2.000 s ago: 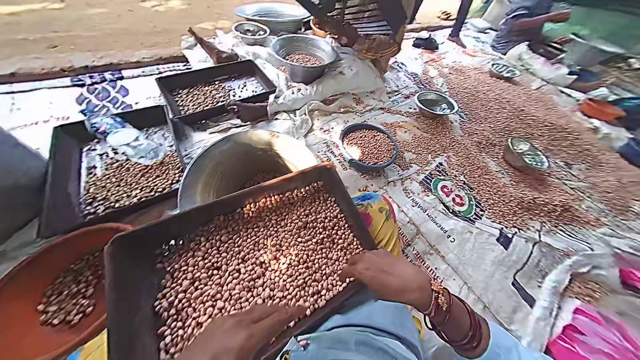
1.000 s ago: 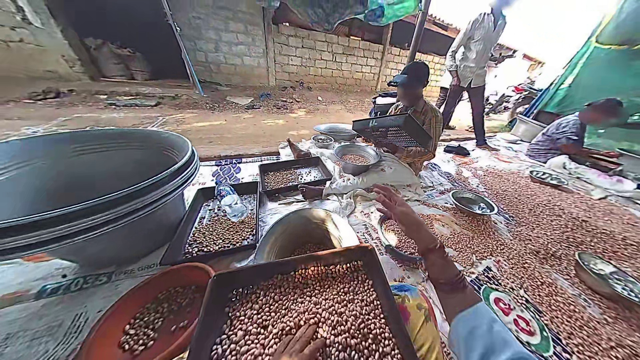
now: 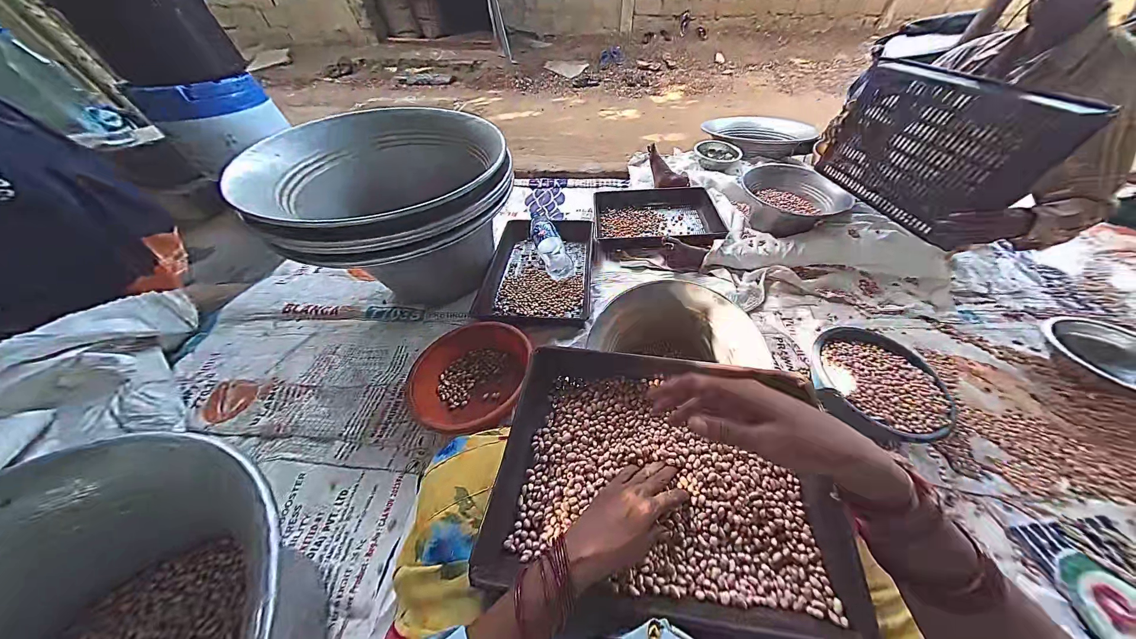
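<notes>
A dark rectangular tray [image 3: 504,497] full of brownish nuts or seeds [image 3: 737,524] rests on my lap, over yellow patterned cloth. My left hand [image 3: 621,519] lies on the nuts near the tray's middle, palm down, fingers a little spread; whether it grips any is hidden. Just above the nuts at the upper right is my right hand [image 3: 737,413], slightly blurred, its fingers extended and holding nothing visible. Bangles circle both wrists. Beyond the tray's far edge stands a metal basin [image 3: 737,328]. An orange bowl [image 3: 422,386] with some nuts sits to its left.
Stacked metal basins [image 3: 444,240] stand back left, a large metal pot [image 3: 257,497] near left. Two dark trays [image 3: 581,306] [image 3: 657,240] lie ahead, one with a plastic bottle [image 3: 552,248]. A round tub [image 3: 945,417] of nuts is right. Another person holds a slotted crate [image 3: 941,142].
My right hand, raised beyond the tray one second ago, is now back over the nuts. My left hand remains on them. The view has swung left, showing the large pot at near left.
</notes>
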